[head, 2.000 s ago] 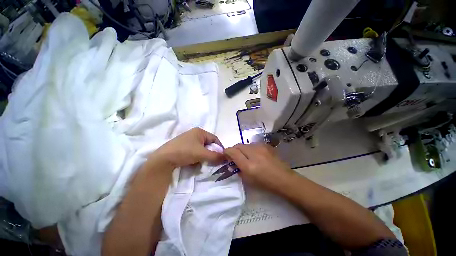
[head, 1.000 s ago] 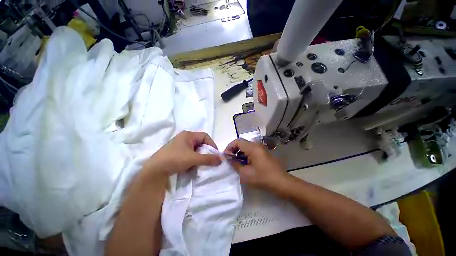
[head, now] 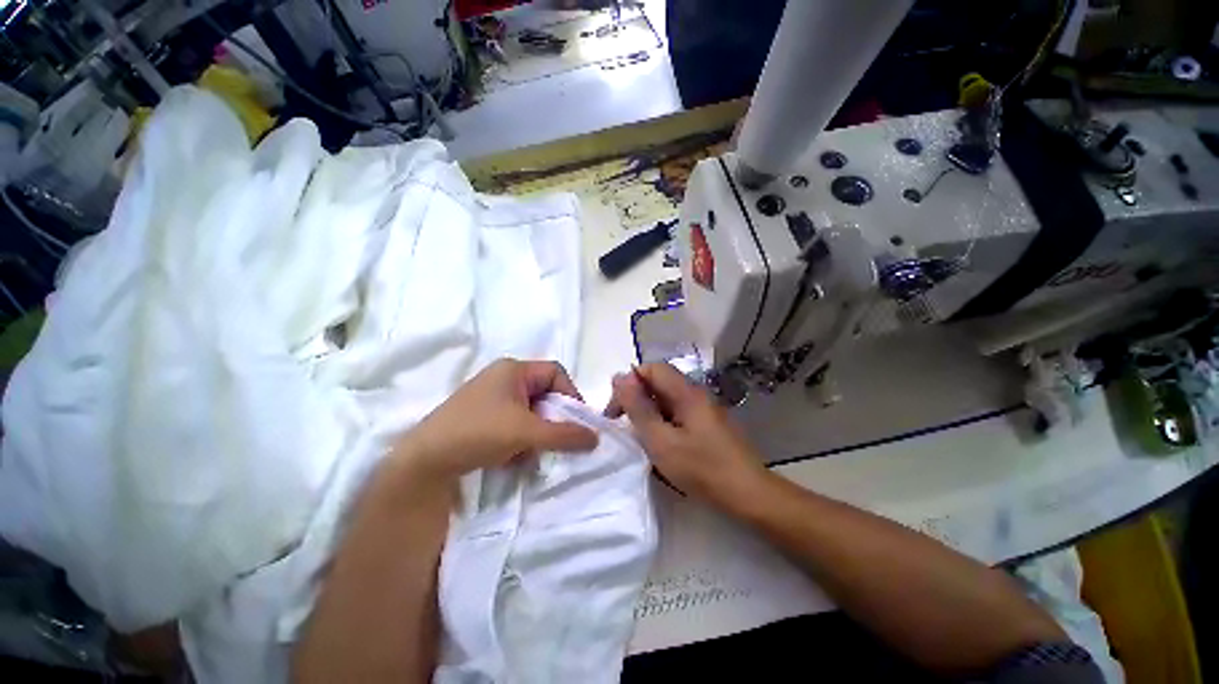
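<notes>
The white garment [head: 575,535] lies in a big heap over the left of the tabletop, with one part hanging towards me. My left hand [head: 501,417] pinches its edge between thumb and fingers. My right hand [head: 689,434] is just right of that edge, its thumb and fingertips pinched together; whether they hold a thread or the cloth is too small to tell. The thread snips [head: 667,482] are mostly hidden in my right hand; only a thin dark tip shows below the fingers.
The white sewing machine head [head: 749,267] stands right of my hands, its needle area close behind my right fingers. A black-handled tool [head: 634,250] lies behind the bed plate. A green dish [head: 1152,414] with scraps is at right. A yellow bin [head: 1136,588] is below the table.
The snip blades, open over the cloth at first, have turned back into my right hand and are now mostly hidden. My right fingertips have come slightly away from my left ones.
</notes>
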